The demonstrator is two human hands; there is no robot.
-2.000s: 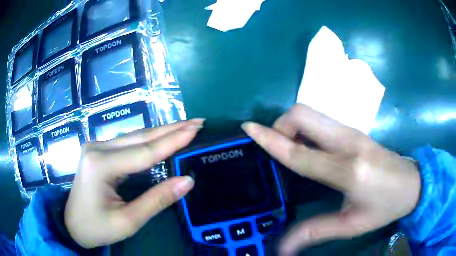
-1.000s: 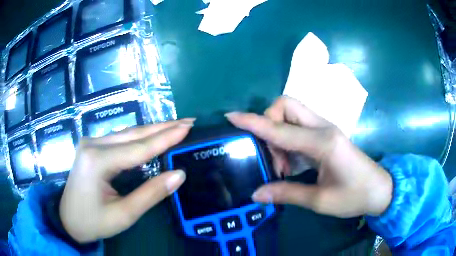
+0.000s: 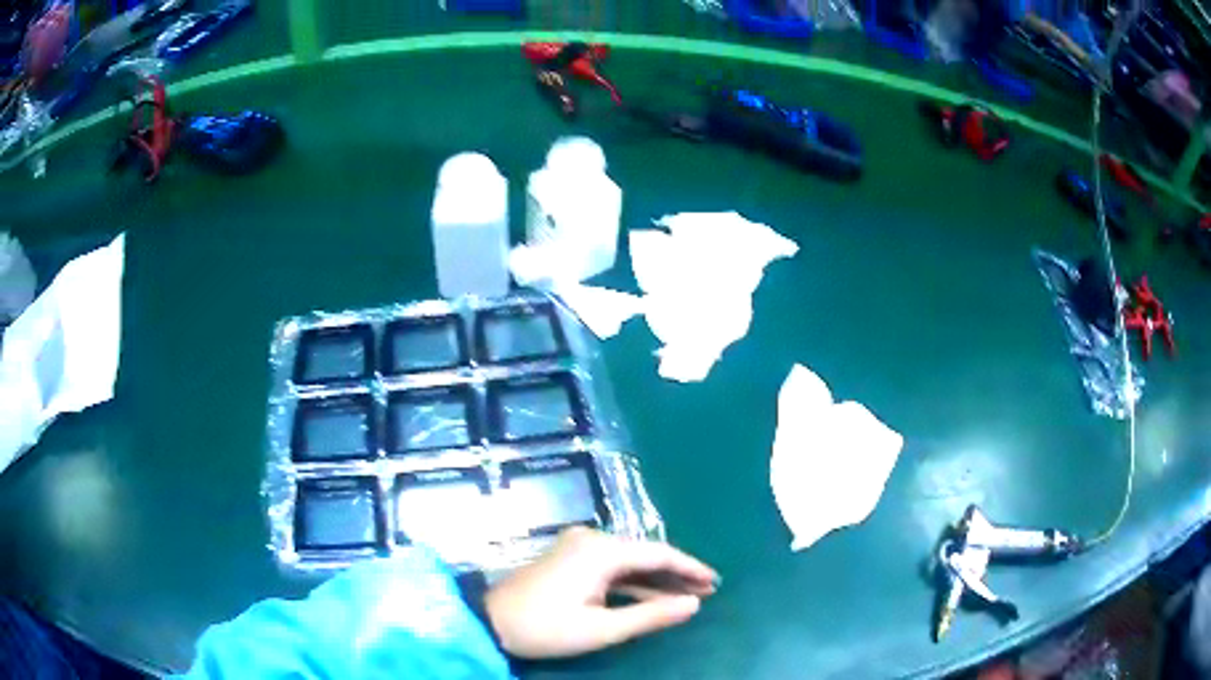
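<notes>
My left hand is at the bottom centre, just below the lens tray, with thumb and fingers a little apart. I see nothing held in it. My right hand is out of the picture. The clear plastic lens tray lies on the green mat, with black-framed lenses in a three by three grid; glare covers part of its front row. The tester that was between my hands is not visible near them.
Two white bottles stand behind the tray. White wipes lie right of it. A silver air blow gun with its hose lies at the right. A black and blue device and red clamps lie along the far edge.
The view has lifted and widened, showing the far table edge, bottles and blow gun. The tester and my right hand have left the picture. My left hand is now alone, below the tray.
</notes>
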